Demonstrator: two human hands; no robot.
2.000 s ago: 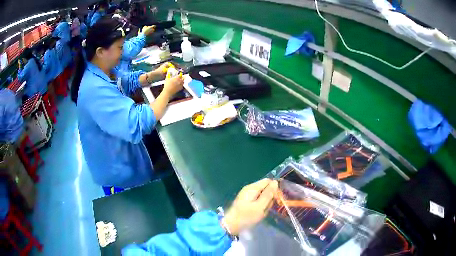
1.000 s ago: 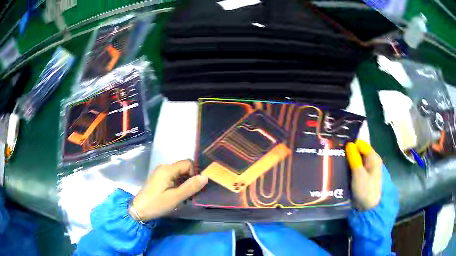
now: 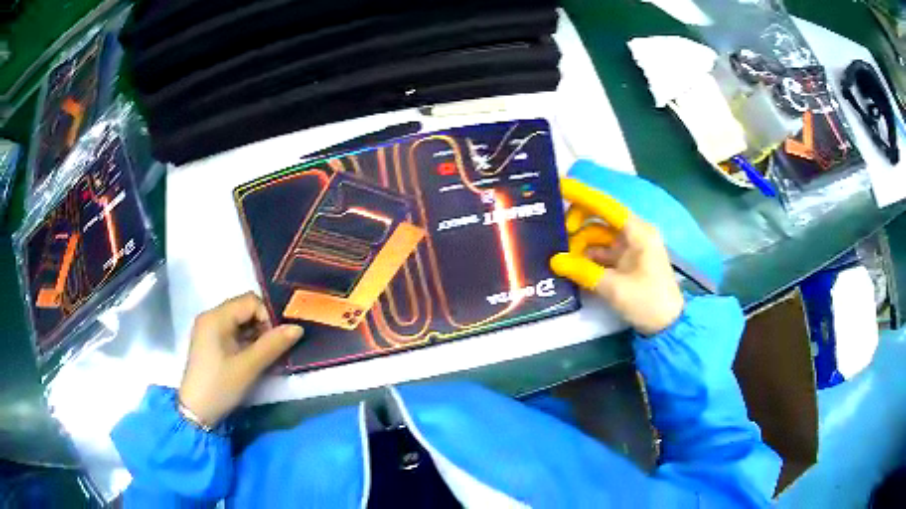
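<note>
A tablet-sized printed screen film (image 3: 447, 239), black with orange-red lines, lies over the white mat (image 3: 204, 219) in front of me. Whether a tablet is under it is hidden. My left hand (image 3: 233, 353) holds its lower left corner, thumb on top. My right hand (image 3: 621, 263), with yellow finger cots on its fingertips, is at the film's right edge, fingers bent around that edge. A light-blue squeegee (image 3: 661, 219) lies partly behind my right hand. A thin dark tool (image 3: 373, 137) lies between the film and the tray stack.
Stacked black foam trays (image 3: 348, 70) stand at the back. Bagged film packs (image 3: 79, 234) lie at the left. At the right are white cloth or paper (image 3: 685, 89), a blue stick (image 3: 755, 175), another film pack (image 3: 820, 139) and a coiled black cable (image 3: 870, 104).
The view has turned from the neighbouring bench to my mat. My left hand has left the bagged packs. Both hands have lowered the film onto the mat area, and the blue squeegee now shows.
</note>
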